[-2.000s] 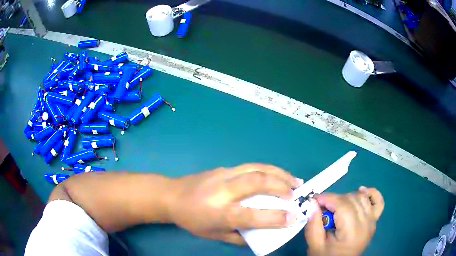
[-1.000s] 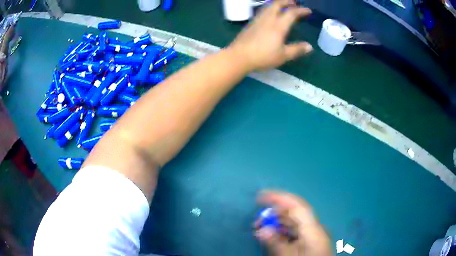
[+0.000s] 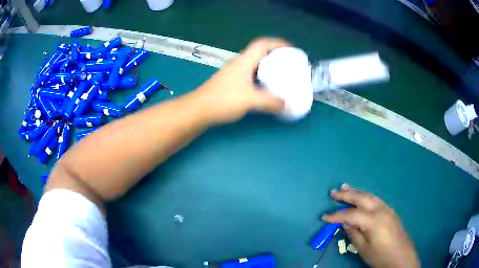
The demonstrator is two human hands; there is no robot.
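Observation:
My left hand point(image 3: 236, 84) is shut on a white unit body point(image 3: 289, 81), held by its round cup above the bench's far edge. Its pale handle strip point(image 3: 352, 71) points right and is blurred. My right hand point(image 3: 367, 225) is low on the right, with its fingers at a blue battery point(image 3: 325, 234). The battery's near end and thin lead stick out; the fingers hide its far end, and I cannot tell if they grip it. Another blue battery point(image 3: 248, 261) lies at the bottom edge.
A heap of blue batteries point(image 3: 79, 99) lies on the left of the green bench. A whitish metal strip point(image 3: 367, 107) borders the conveyor. A white unit point(image 3: 457, 118) stands on the conveyor; others show at the lower right. Small yellowish pads point(image 3: 342, 246) lie by my right hand.
My left hand has come back from over the conveyor with a white unit in it. My right hand has moved right, its fingers now more spread. A battery now shows at the bottom edge.

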